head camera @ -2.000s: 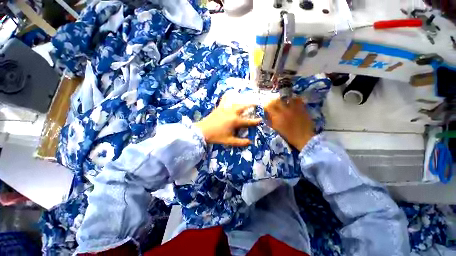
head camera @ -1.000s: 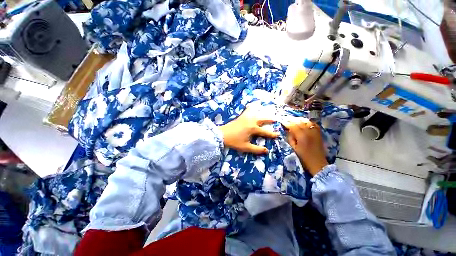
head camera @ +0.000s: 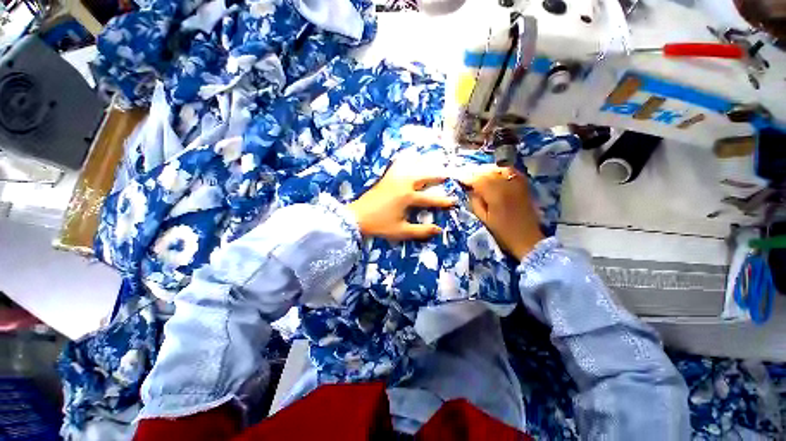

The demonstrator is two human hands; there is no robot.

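Note:
A blue-and-white floral garment piece [head camera: 405, 267] lies in front of the sewing machine [head camera: 595, 86], its top edge under the presser foot and needle [head camera: 483, 138]. My left hand [head camera: 401, 202] lies on the cloth left of the foot, fingers spread, pressing it flat. My right hand [head camera: 500, 202] is just in front of the foot, fingers bent and pinching the cloth near its edge. The fingertips of both hands are close together. The exact stitch point is too bright and small to make out.
A big floral fabric bundle [head camera: 233, 95] is heaped left of the machine. A red-handled tool [head camera: 702, 50] rests on the machine head. A dark thread cone or spool [head camera: 629, 157] is under the arm. Blue snips [head camera: 755, 288] are at the right edge. A grey housing [head camera: 43, 103] stands at left.
The view swung away and back, shifting the whole scene. Both hands stay on the cloth by the foot; my right hand's fingers have drawn in slightly around the cloth.

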